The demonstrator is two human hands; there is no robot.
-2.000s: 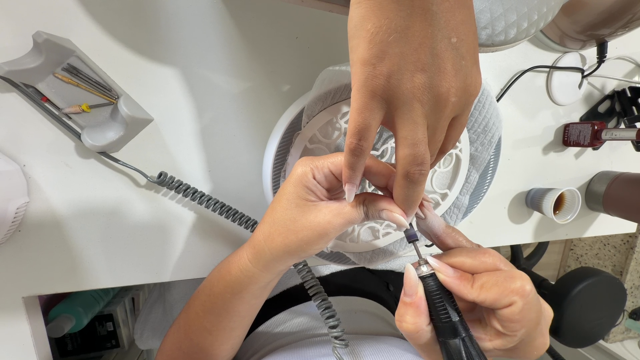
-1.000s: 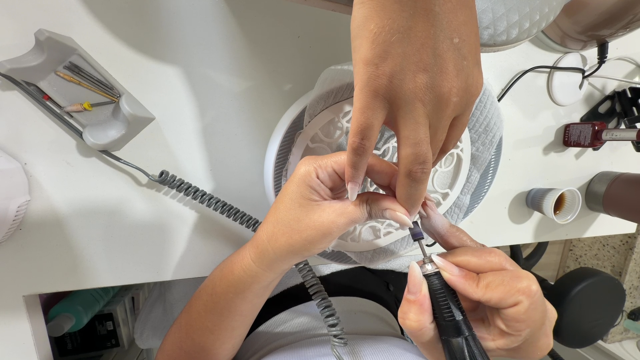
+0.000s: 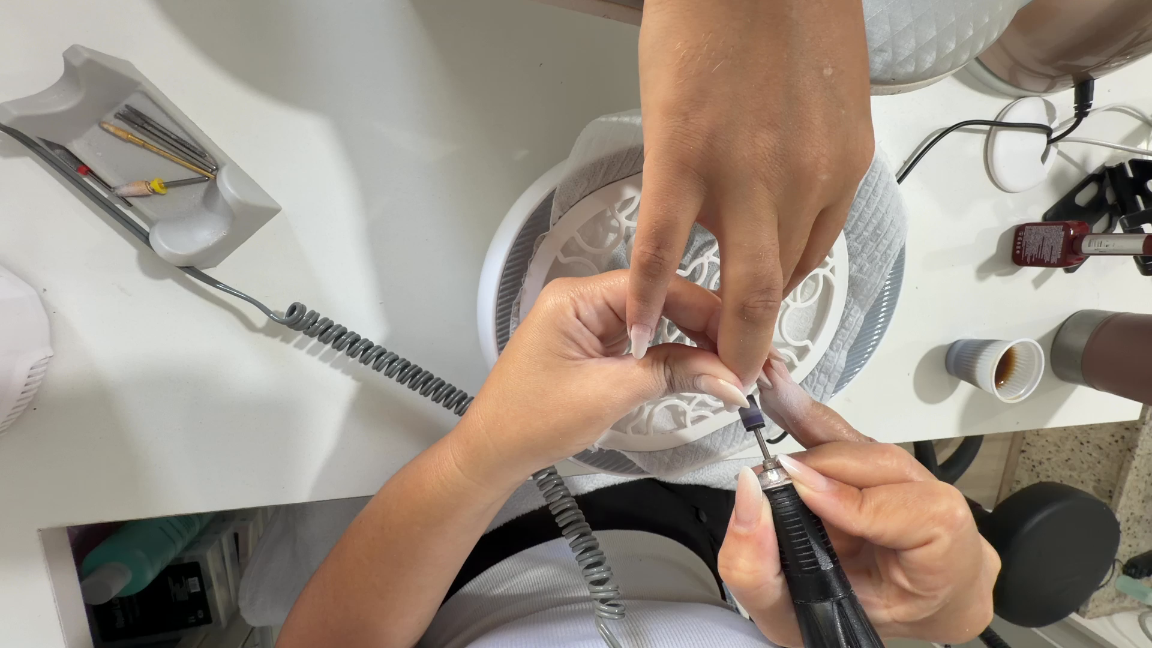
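My left hand [image 3: 594, 360] grips a fingertip of another person's hand [image 3: 756, 162], which reaches down from the top. In my right hand [image 3: 882, 540] is a black electric nail drill [image 3: 810, 549], held like a pen. Its dark purple sanding bit [image 3: 752, 414] is at the held fingertip, beside my left thumb's nail; whether it touches cannot be told. Beneath the hands lies a round white dust collector [image 3: 490, 297] with a scrollwork grille [image 3: 549, 261] and paper towel [image 3: 868, 261].
At left, a grey holder [image 3: 247, 211] carries several drill bits; a coiled grey cord [image 3: 378, 360] crosses the white table [image 3: 270, 432]. At right are a dark red bottle [image 3: 1048, 245], a small cup with brown liquid [image 3: 976, 360], a tumbler [image 3: 1107, 351] and cables [image 3: 945, 135].
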